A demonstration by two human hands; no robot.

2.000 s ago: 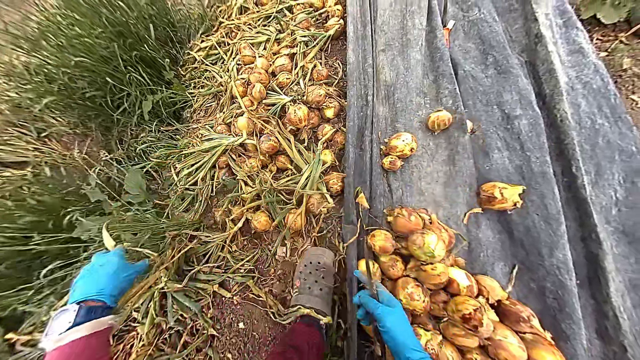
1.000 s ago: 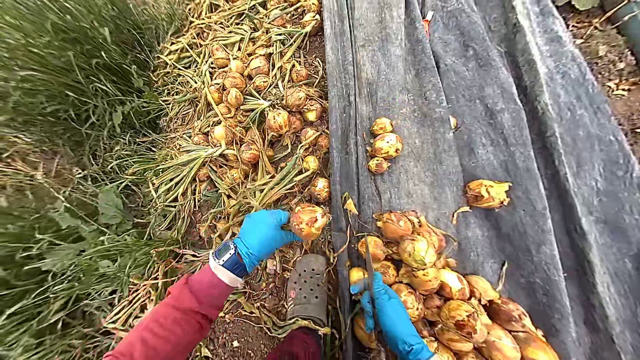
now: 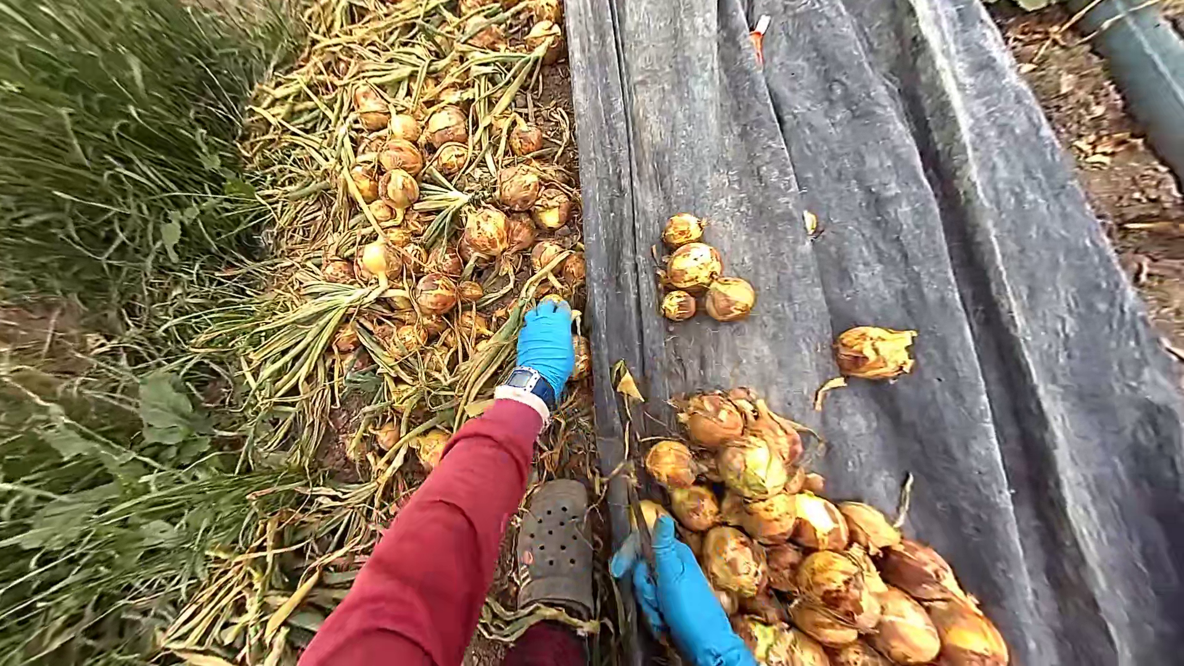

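Note:
My left hand (image 3: pixel 546 347), in a blue glove, reaches to the right edge of the pulled onions with dry tops (image 3: pixel 486 231). Its fingertips are hidden among leaves and bulbs, so its grip is unclear. My right hand (image 3: pixel 680 592), also gloved in blue, holds a thin dark-bladed tool (image 3: pixel 638 490) upright, beside a heap of trimmed onions (image 3: pixel 832 573) on grey ground fabric (image 3: pixel 740 370). Farther up the fabric sits a small group of onions (image 3: pixel 694 266). A single onion with loose papery skin (image 3: pixel 874 352) lies to the right of them.
A grey perforated clog (image 3: pixel 557 546) stands on soil beside the fabric's left edge. Tall green grass (image 3: pixel 120 139) borders the onion row. A grey-green pipe or hose (image 3: pixel 1142 74) crosses the soil at upper right. A small orange-and-white object (image 3: pixel 758 37) lies on the fabric.
My left hand has let go of the onion it held a second ago and moved forward to the row. The small group on the fabric has gained an onion. My right hand stays by the heap.

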